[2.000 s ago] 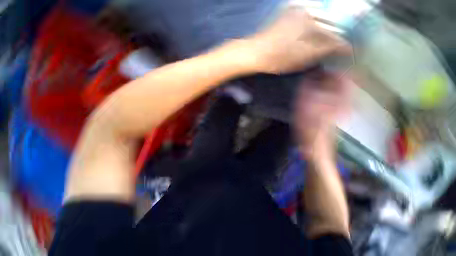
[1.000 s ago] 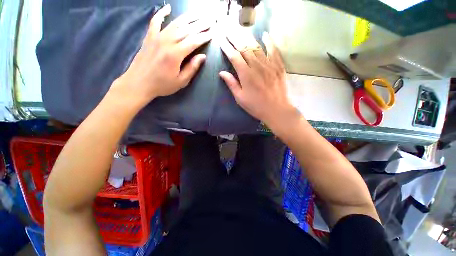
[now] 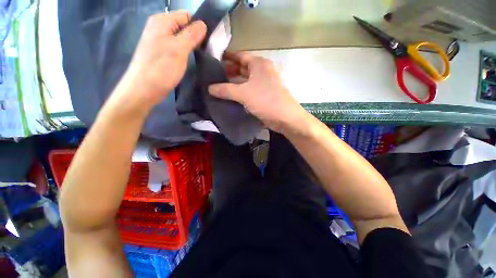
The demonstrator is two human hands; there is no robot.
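A dark grey garment panel (image 3: pixel 92 65) lies on the machine table at the left, and its right edge is lifted and folded between my hands. A pale backing (image 3: pixel 219 39) shows inside the fold. My left hand (image 3: pixel 163 51) pinches the upper part of the folded edge between thumb and fingers. My right hand (image 3: pixel 255 87) holds the fold lower down, with the thumb in front and the fingers partly hidden behind the fabric. The lower end of the fabric hangs over the table's front edge. A small metal part shows at the top edge of the picture.
Scissors (image 3: pixel 405 57) with red and yellow handles lie on the table (image 3: pixel 321 73) at the right, near the machine's cream base (image 3: pixel 451 20). Below the table are a red basket (image 3: pixel 177 190), blue baskets (image 3: pixel 155 260) and a heap of grey and white pieces (image 3: pixel 440 190) at lower right.
My hands were flat on the panel near the needle. Now they hold its right edge lifted and folded, nearer the table's front edge. The view has shifted slightly.
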